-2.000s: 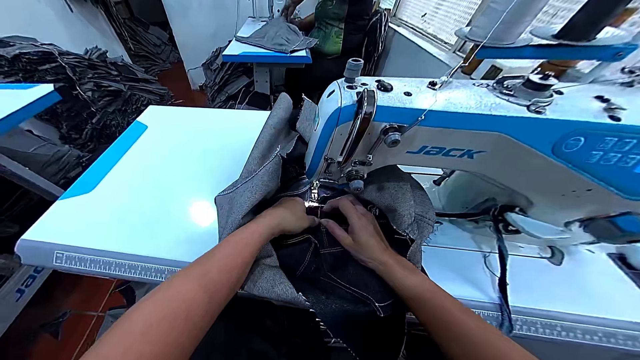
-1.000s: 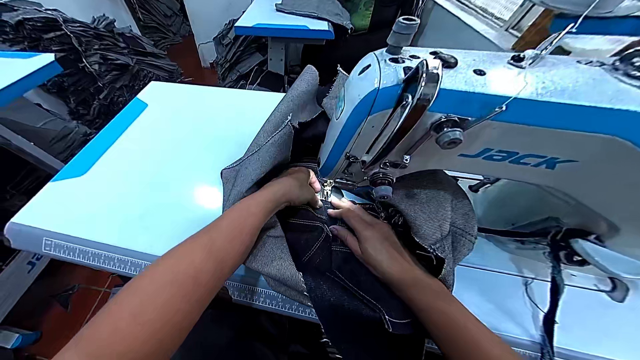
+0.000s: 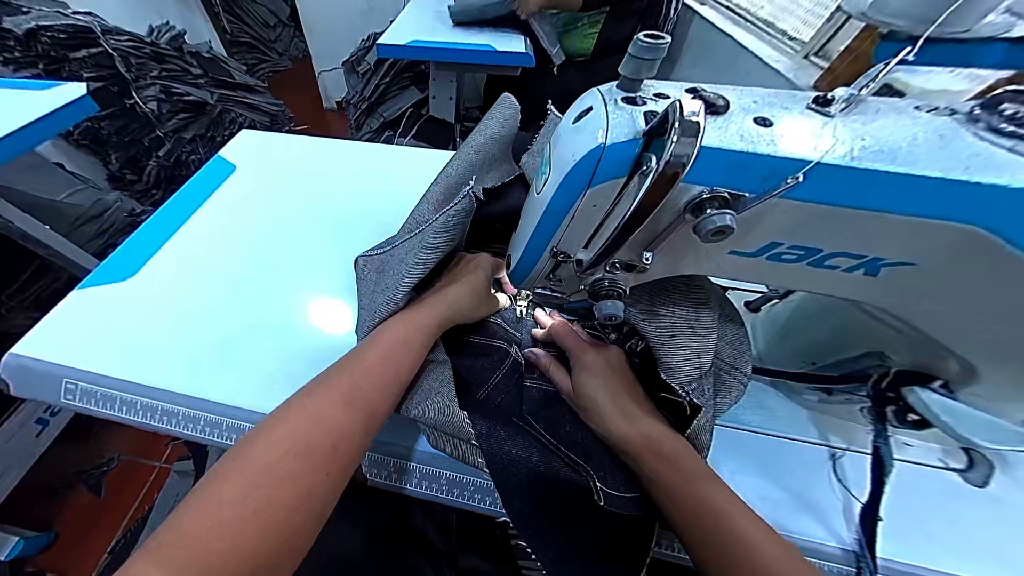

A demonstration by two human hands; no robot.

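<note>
A dark denim garment (image 3: 552, 424) with light topstitching lies under the presser foot (image 3: 522, 303) of a Jack sewing machine (image 3: 792, 200). Its paler grey inner side (image 3: 424, 248) stands up in folds left of the machine head. My left hand (image 3: 472, 290) grips the cloth just left of the foot, thumb and fingertips close to it. Just right of and below the foot, my right hand (image 3: 588, 372) has its fingertips on the denim, with the thumb apart from the index finger. The needle tip is too small to make out.
The white sewing table (image 3: 264, 264) has a printed ruler (image 3: 160, 412) on its front edge. Piles of dark cloth (image 3: 136, 104) lie at the upper left. Behind, a person's hand (image 3: 532, 6) rests at another table (image 3: 456, 36). A dark strip (image 3: 876, 480) hangs at the right.
The view has moved closer to the machine. My right hand has kept its place beside the foot, and my left hand still grips the cloth on the other side.
</note>
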